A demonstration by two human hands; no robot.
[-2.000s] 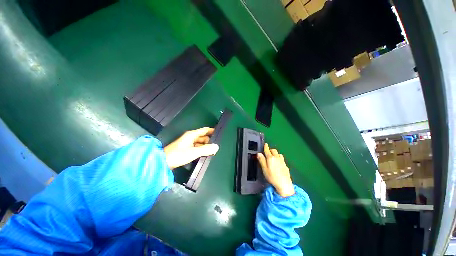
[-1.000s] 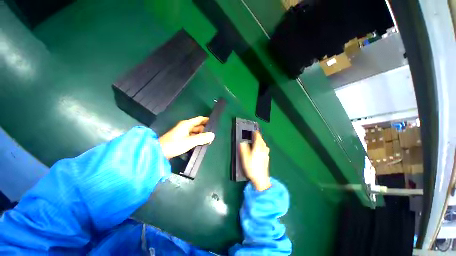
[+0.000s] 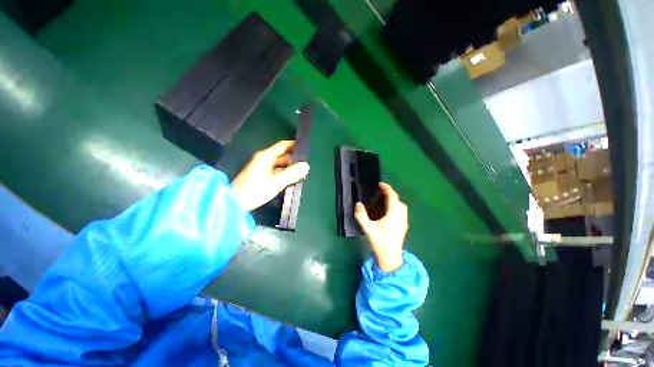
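My left hand [image 3: 271, 175] grips a narrow stack of dark frames [image 3: 290, 206], seen edge-on and standing on the green bench. My right hand [image 3: 384, 223] holds a dark glossy rectangular piece [image 3: 368, 175] between thumb and fingers. That piece lies over the right part of a low stack of flat black frames [image 3: 346, 201]; whether it touches them cannot be told. The piece hides most of the top frame's window opening.
A large block of stacked black frames [image 3: 226, 82] lies on the bench at upper left. A flat black piece [image 3: 328, 50] lies beyond it on the bright green strip. A dark mass [image 3: 452, 32] is at the top, dark material [image 3: 545, 308] at lower right, cartons [image 3: 563, 183] at right.
My right hand has taken the dark flat piece that lay beyond the frames and brought it over the low stack. My left hand keeps its grip; its frames look more upright. The view has shifted.
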